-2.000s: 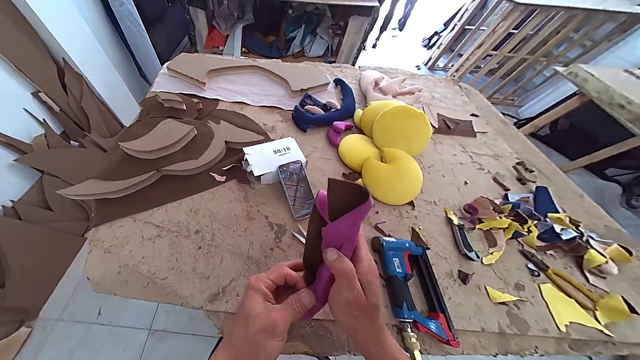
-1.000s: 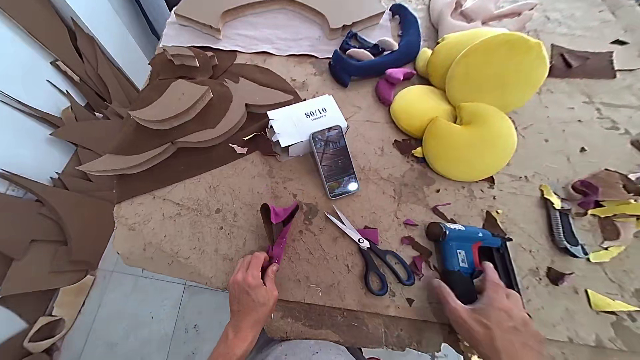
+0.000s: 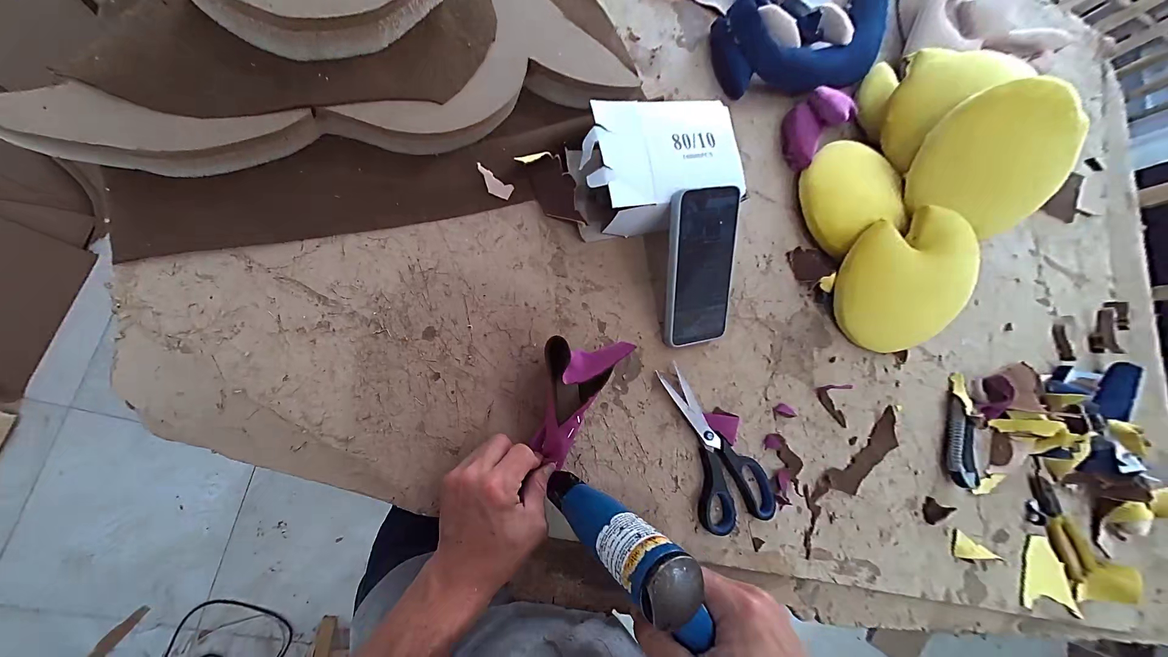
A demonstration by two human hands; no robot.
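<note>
My left hand (image 3: 493, 502) pinches the lower end of a magenta and dark brown fabric piece (image 3: 570, 411), whose open loop stands up over the table's near edge. My right hand (image 3: 739, 620) is closed on a blue pneumatic stapler (image 3: 625, 547), its nose against or very near the fabric beside my left fingertips; the tool hides part of the right hand. Right of the fabric, scissors with dark handles (image 3: 716, 456) lie with their blades apart.
A phone (image 3: 703, 266) leans on a white box (image 3: 675, 155). Yellow padded shapes (image 3: 908, 278) and a blue padded piece (image 3: 803, 64) lie beyond. Brown-covered foam shapes (image 3: 411, 128) sit back left. Fabric scraps (image 3: 1077, 420) and a brush (image 3: 961, 438) are at the right.
One second ago the stapler lay on the table under my right hand; it is now lifted and brought left to the fabric. Two seconds ago both hands held the fabric. The view has shifted.
</note>
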